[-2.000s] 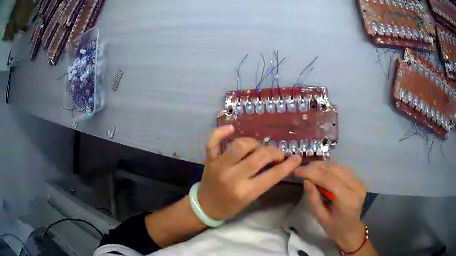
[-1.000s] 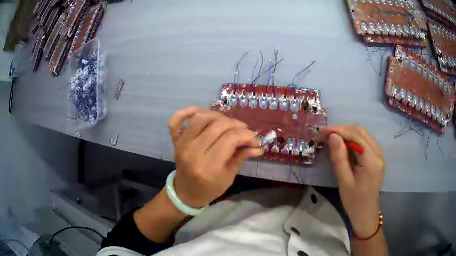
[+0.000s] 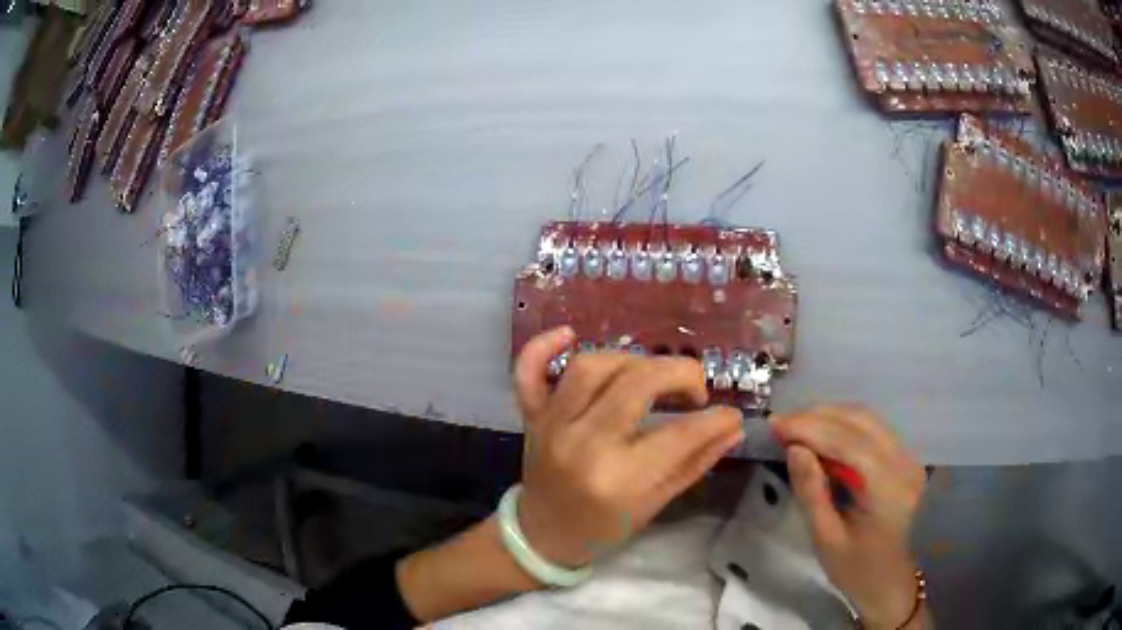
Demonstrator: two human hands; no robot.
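Observation:
The reddish-brown holding board (image 3: 652, 308) lies flat near the table's front edge. Silver-white ovals (image 3: 666, 266) sit along its far row, with a dark slot near the right end. Thin dark lead wires (image 3: 668, 185) stick out past its far edge. My left hand (image 3: 603, 431) lies over the left and middle of the near row, where dark slots show beside its fingers. Whether its fingertips hold a small part is hidden. My right hand (image 3: 855, 492) grips a short red-handled tool (image 3: 843, 475) just off the board's near right corner; the tool's tip is not clear.
A clear parts box (image 3: 209, 240) with a white-and-purple tangle stands at left, with a thin ridged strip (image 3: 287, 244) beside it. Board piles lie at far left (image 3: 160, 92) and at right (image 3: 1021, 222). Tiny stray pieces (image 3: 277, 367) lie near the front edge.
A second ago my left hand held a small whitish part above the near row; now its fingers are lower and further right. My right hand has moved nearer me, still gripping the tool.

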